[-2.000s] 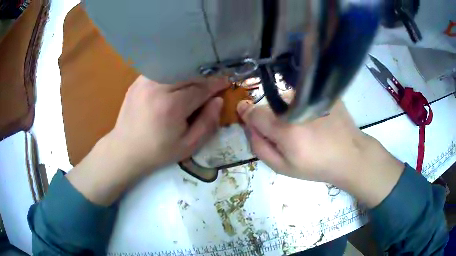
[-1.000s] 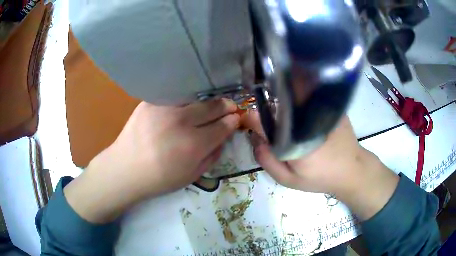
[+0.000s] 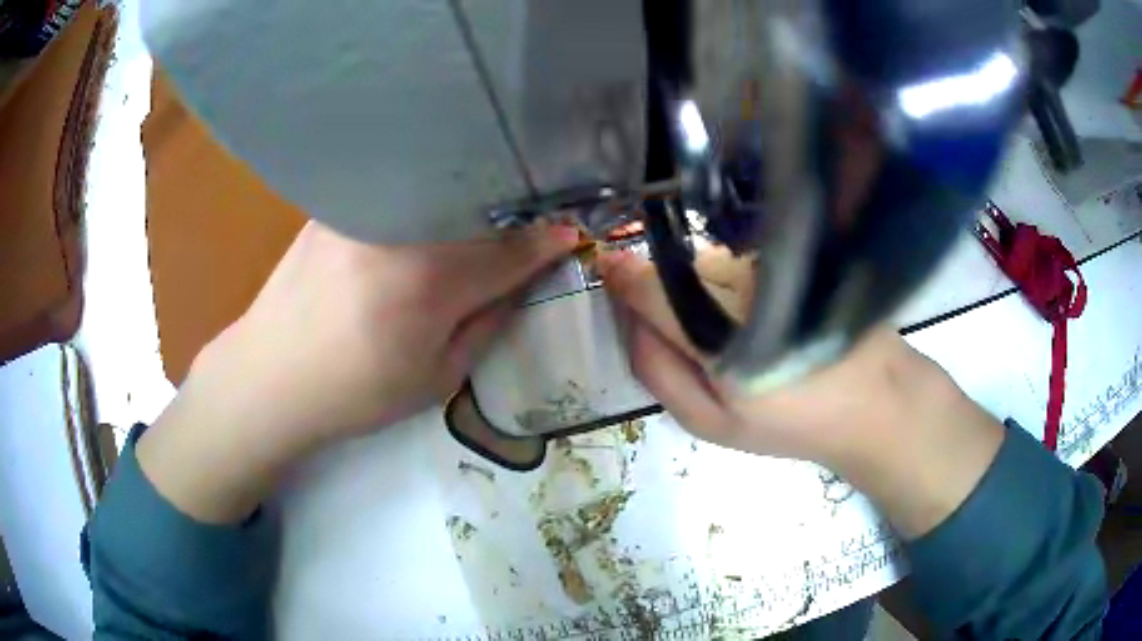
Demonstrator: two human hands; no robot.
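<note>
A tan-brown leather panel (image 3: 213,238) lies at the left, running under the pale grey sewing machine head (image 3: 338,113). A small bit of its edge shows at the presser foot (image 3: 620,233), beside a small orange glow. My left hand (image 3: 376,313) lies over the panel, its fingertips at the edge just left of the foot. My right hand (image 3: 764,363) is just right of it, its fingertips at the same edge, partly hidden by the large shiny dark metal part (image 3: 864,188). The machine head hides the far part of the panel; the needle cannot be made out.
Thread snips with a dark red cloth wrap (image 3: 1039,269) lie at the right. Stacked brown panels (image 3: 38,188) stand at the far left above white boards (image 3: 38,426). A dark-rimmed oval cutout (image 3: 498,441), yellow-brown residue (image 3: 576,538) and a ruler scale (image 3: 802,595) show on the table.
Since one second ago my left hand has moved slightly up and left, uncovering the cutout and bare plate. Less panel shows between my fingertips than two seconds ago. The machine head has shifted in view.
</note>
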